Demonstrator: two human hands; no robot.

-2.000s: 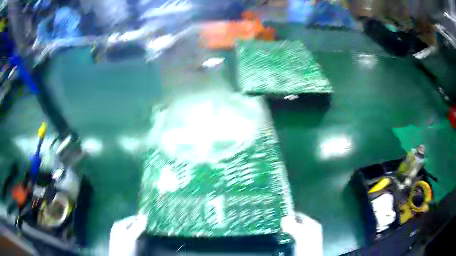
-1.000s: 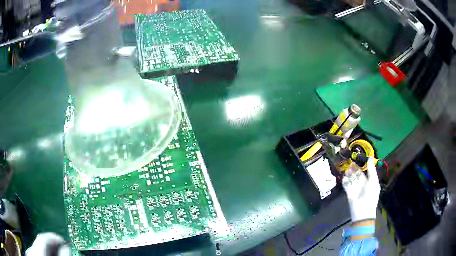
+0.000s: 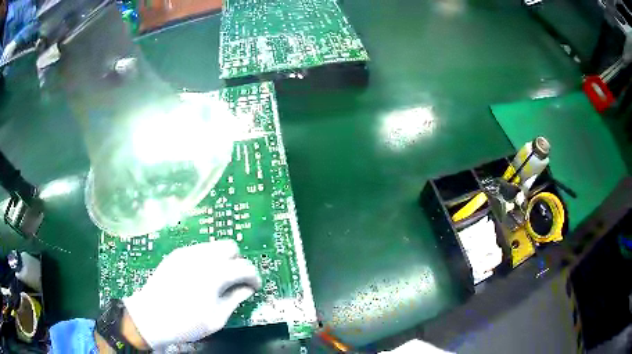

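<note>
The green circuit board (image 3: pixel 287 228) lies in front of me, partly under the clear fume hood (image 3: pixel 104 214). My left hand (image 3: pixel 194 294), in a white glove, is over the board's near left part with its fingers curled. I cannot tell if it holds anything. My right hand (image 3: pixel 419 348), also gloved, is mostly cut off by the bottom edge. The copper-orange front of the soldering iron (image 3: pixel 334 341) sticks out to its left, by the board's near right corner. The grip is out of view.
A second board (image 3: pixel 291 38) sits on a dark support behind. The right black tray (image 3: pixel 454 245) holds a bottle (image 3: pixel 532 162), a yellow ring (image 3: pixel 546 216) and white material. The left tray (image 3: pixel 21 294) is cut off. A red object (image 3: pixel 598 93) is at the far right.
My right hand has left the right tray and moved to the bottom edge, with the orange iron front beside it. My left hand has moved from the lower left corner onto the board.
</note>
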